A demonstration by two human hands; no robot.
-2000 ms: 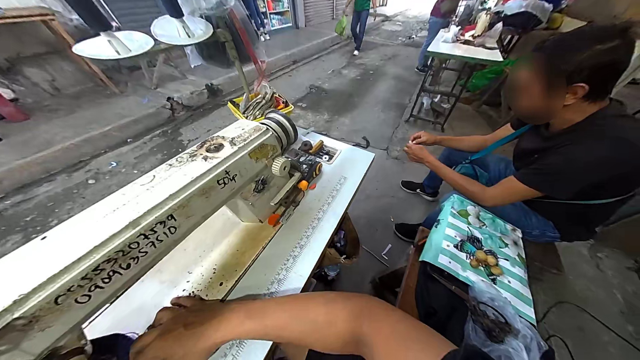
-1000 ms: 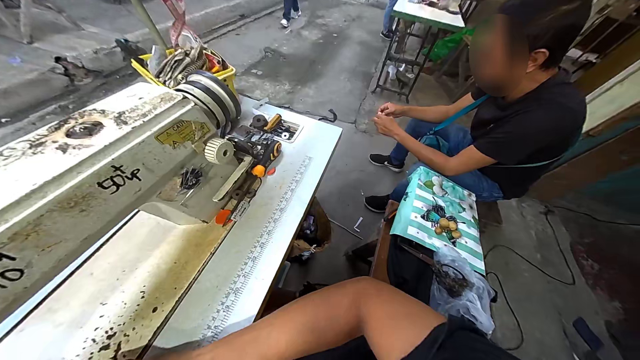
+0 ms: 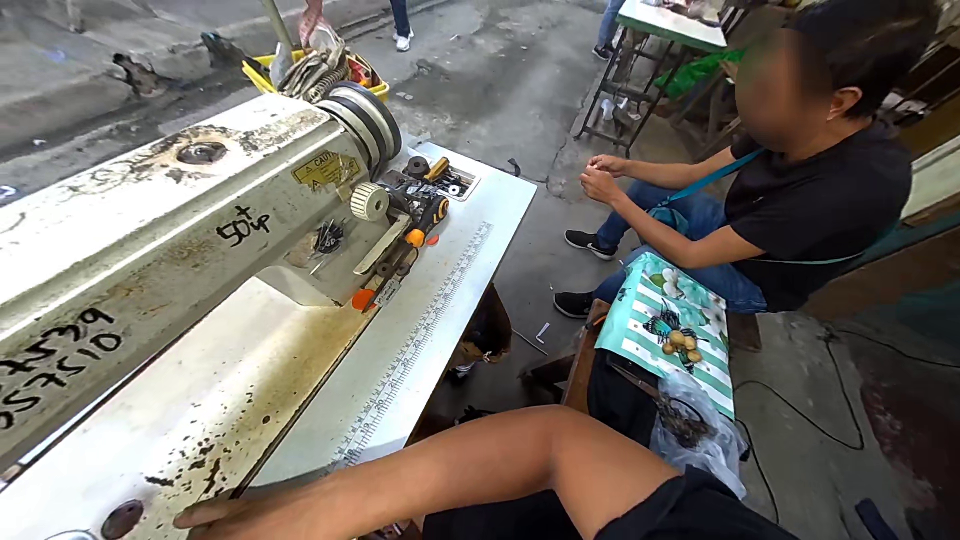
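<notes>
At the lower left, my right hand (image 3: 225, 519) rests at the bed of a worn industrial sewing machine (image 3: 180, 225); its fingers are mostly cut off by the frame's bottom edge, so whether it holds anything is hidden. My left hand is outside the view. Beyond the hand, the white table (image 3: 465, 292) bears a printed ruler scale (image 3: 416, 337). Next to the machine's handwheel (image 3: 367, 124) lie a screwdriver with a black and orange handle (image 3: 431, 221), bobbins and small metal parts in a recessed tray (image 3: 466, 187).
A person in a black shirt (image 3: 817, 202) sits at the right with both hands together. Near them, a green-striped cloth or bag (image 3: 667, 330) with round brown items lies on a wooden bench (image 3: 581, 352), beside a clear plastic bag (image 3: 697, 442). A yellow basket (image 3: 382, 90) stands behind the machine.
The view has swung right and down. My right hand, seen whole by the machine bed two seconds ago, is now mostly cut off at the bottom edge. The walking person's upper body has left view.
</notes>
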